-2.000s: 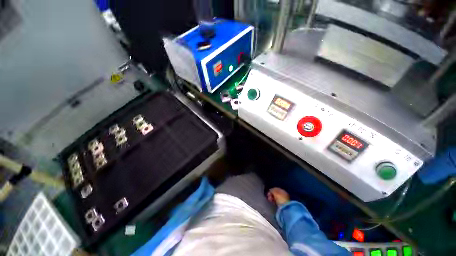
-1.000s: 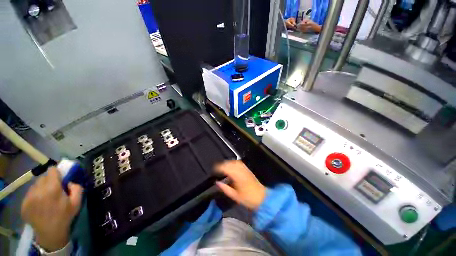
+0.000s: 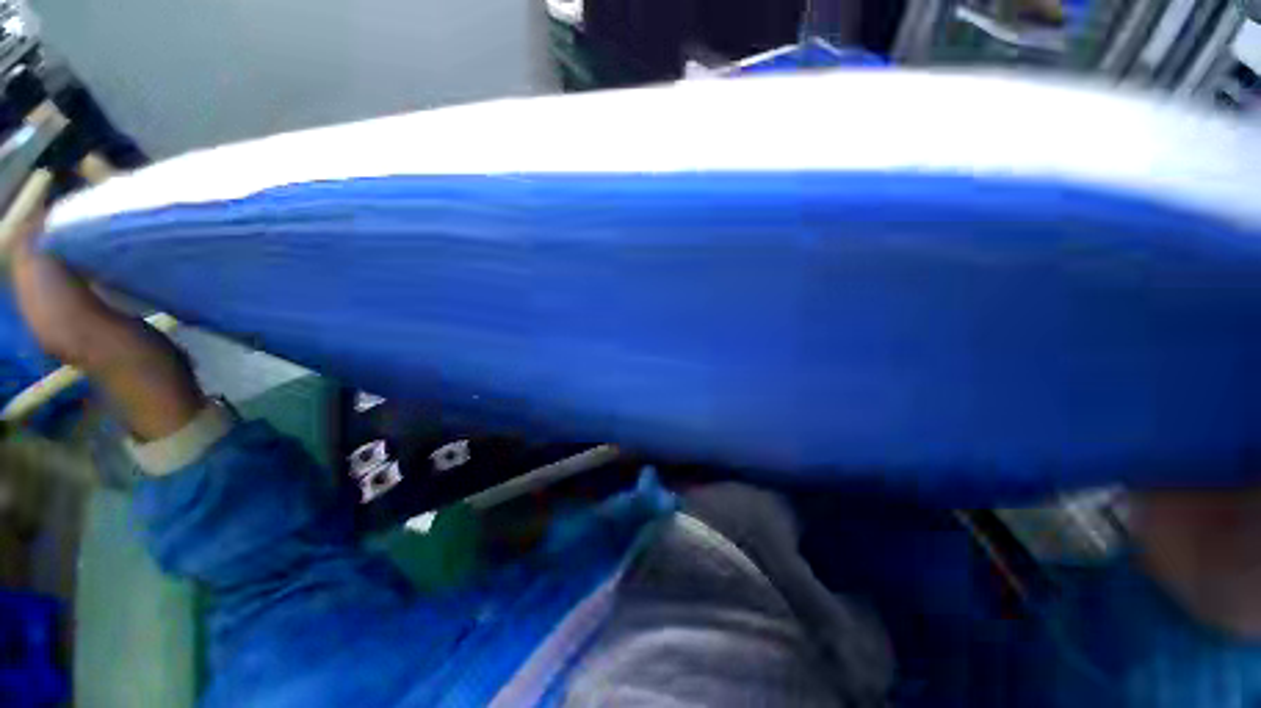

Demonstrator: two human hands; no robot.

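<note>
A large blue thing with a white upper edge, perhaps cloth or a cap (image 3: 692,304), stretches across the view very close to the camera, blurred. My left hand (image 3: 62,297) is raised at the far left with its fingers at the thing's left end, gripping it. My right hand (image 3: 1210,546) is at the lower right, blurred and partly cut off by the frame edge. It is against the thing's lower edge and its fingers are hidden, so its hold cannot be told.
Silver square pieces (image 3: 450,454) show in the black tray (image 3: 415,491) below the blue thing, which hides most of the tray. A grey machine panel (image 3: 318,62) stands behind. The press panel is hidden. Yellowish tubes (image 3: 42,392) are at the left.
The blue-and-white thing, small in my left hand before, now spans the view. My left hand has risen at the far left. My right hand has moved from the tray's edge to the far right.
</note>
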